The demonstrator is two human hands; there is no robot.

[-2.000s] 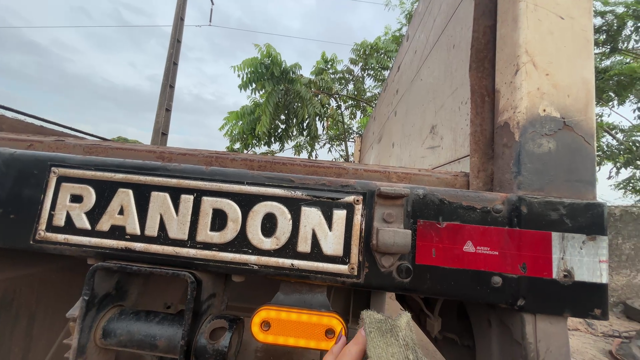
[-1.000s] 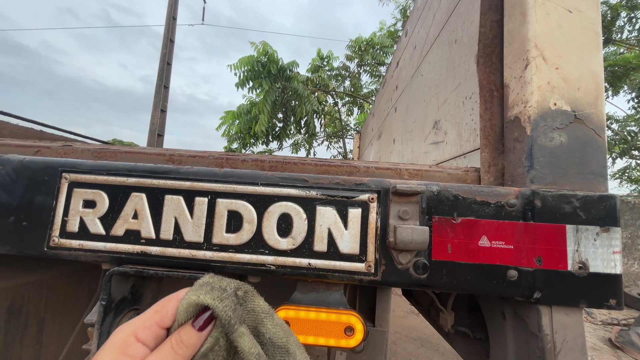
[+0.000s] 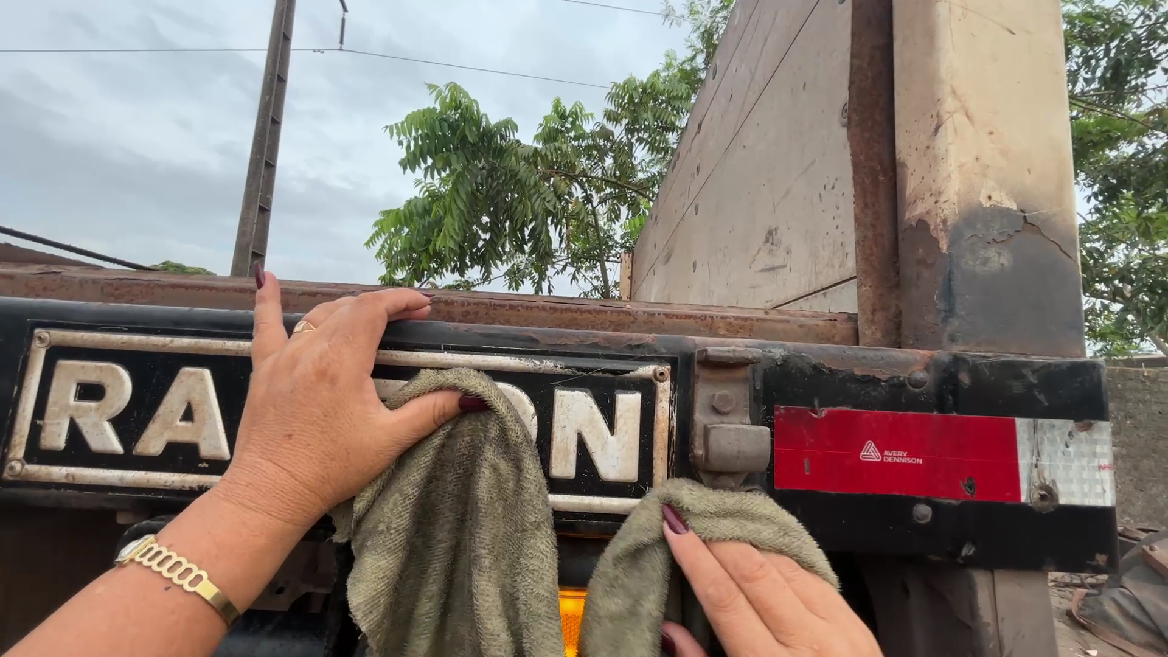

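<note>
My left hand (image 3: 333, 392) rests on the black metal beam (image 3: 949, 538) of a truck's rear, its fingers over the top edge. A green-grey cloth (image 3: 456, 538) hangs under its thumb, across the raised-letter Randon nameplate (image 3: 598, 433). To the right, my right hand (image 3: 762, 584) presses another part of green-grey cloth (image 3: 620, 566) against the beam's lower part, below the steel bracket (image 3: 730, 415). Whether both parts are one cloth I cannot tell. Between them an orange marker light (image 3: 571, 616) shows in part, mostly hidden by the cloth.
Right of the bracket is a red and white reflective strip (image 3: 894, 454). A rusty ledge (image 3: 566, 312) runs above the beam, and a worn, scorched post (image 3: 990, 182) rises beside a tall side panel (image 3: 757, 173). Dark debris (image 3: 1127, 584) lies at the lower right.
A second ago only one hand showed, with cloth below the nameplate. Now my left hand is up on the beam, and my right hand shows at the lower right with cloth.
</note>
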